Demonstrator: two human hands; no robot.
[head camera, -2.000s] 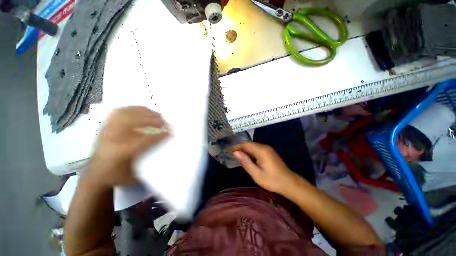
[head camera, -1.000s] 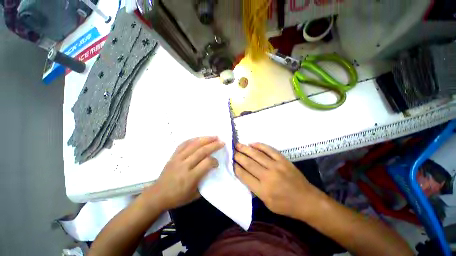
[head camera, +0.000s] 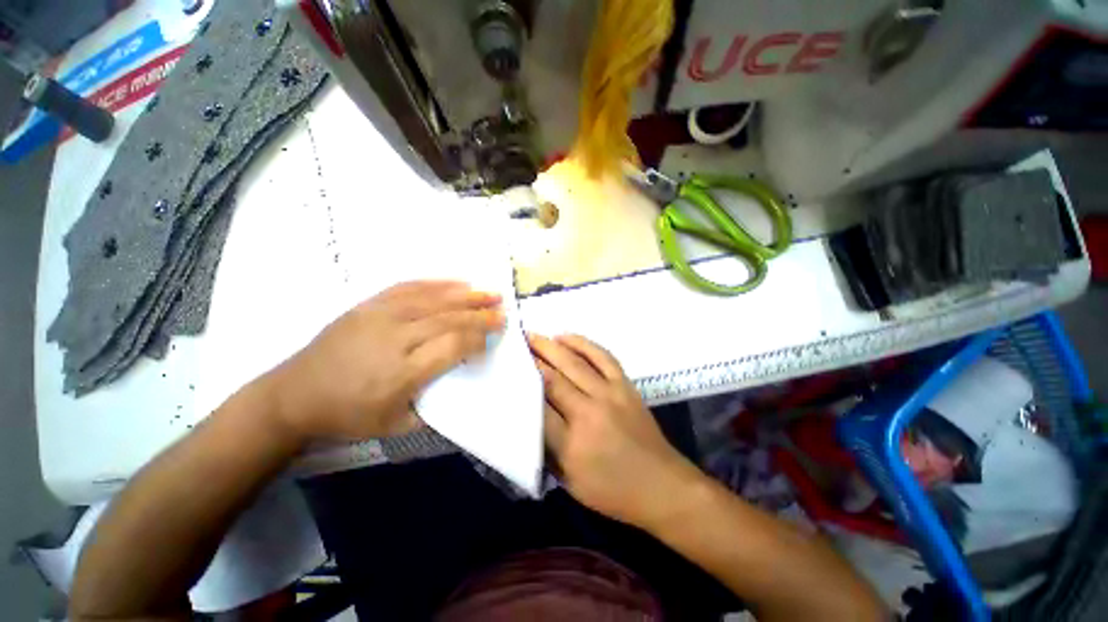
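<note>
A white piece (head camera: 492, 407) lies on the machine table's front edge below the needle area, its pointed end hanging over the edge; a grey patterned edge shows beneath it. My left hand (head camera: 407, 346) lies flat on the white piece, fingers near its right edge. My right hand (head camera: 601, 425) holds the piece's right edge between fingers and thumb, the thumb hidden. The presser foot area (head camera: 492, 170) is above both hands; whether the cloth is under the foot is unclear.
Grey patterned panels (head camera: 182, 194) lie fanned at left beside a dark rod (head camera: 69, 107). Green-handled scissors (head camera: 727, 233) lie right of the needle area. A dark stack (head camera: 960, 237) sits farther right. A blue basket (head camera: 893, 444) stands below the table. Yellow thread (head camera: 617, 85) hangs from the machine head (head camera: 790, 85).
My left hand has come from a blurred, lifted pose onto the white piece, and my right hand has moved up to its edge. Since a second ago the view has shifted, showing more of the machine.
</note>
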